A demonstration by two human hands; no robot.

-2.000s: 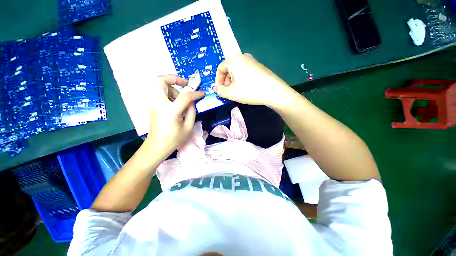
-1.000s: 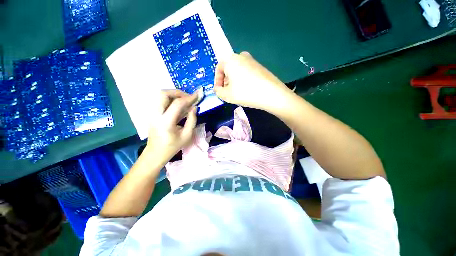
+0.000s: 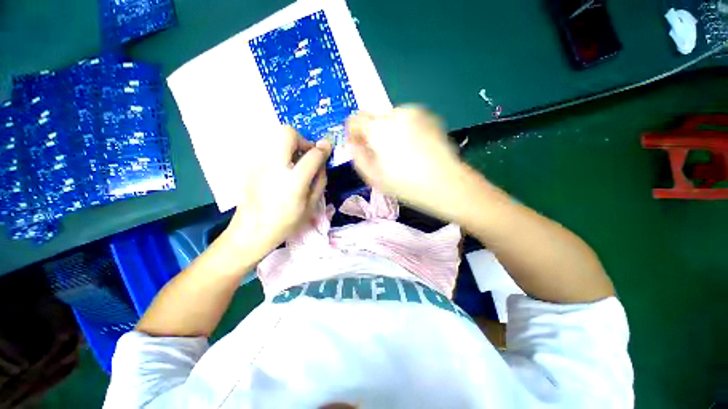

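Observation:
A blue circuit board [image 3: 302,68] with rows of white marks lies on a white sheet [image 3: 209,112] in front of me. My left hand [image 3: 279,184] is at the board's near end, thumb and index fingertips close together; a small dark bit shows between the fingers, too small to name. My right hand [image 3: 399,152] is blurred, at the board's near right corner, fingers curled. Whether it holds something cannot be told. The board's near edge is partly hidden by the hands.
Overlapping blue boards [image 3: 88,144] lie at left, another blue board [image 3: 140,17] above them. A black phone [image 3: 589,36] and a crumpled white lump [image 3: 682,30] lie at right. A blue crate [image 3: 140,272] is below the bench, a red stool [image 3: 685,164] on the floor.
The right hand has moved down and right and is now blurred. The pale piece seen at the left fingertips no longer shows clearly. The view has shifted slightly.

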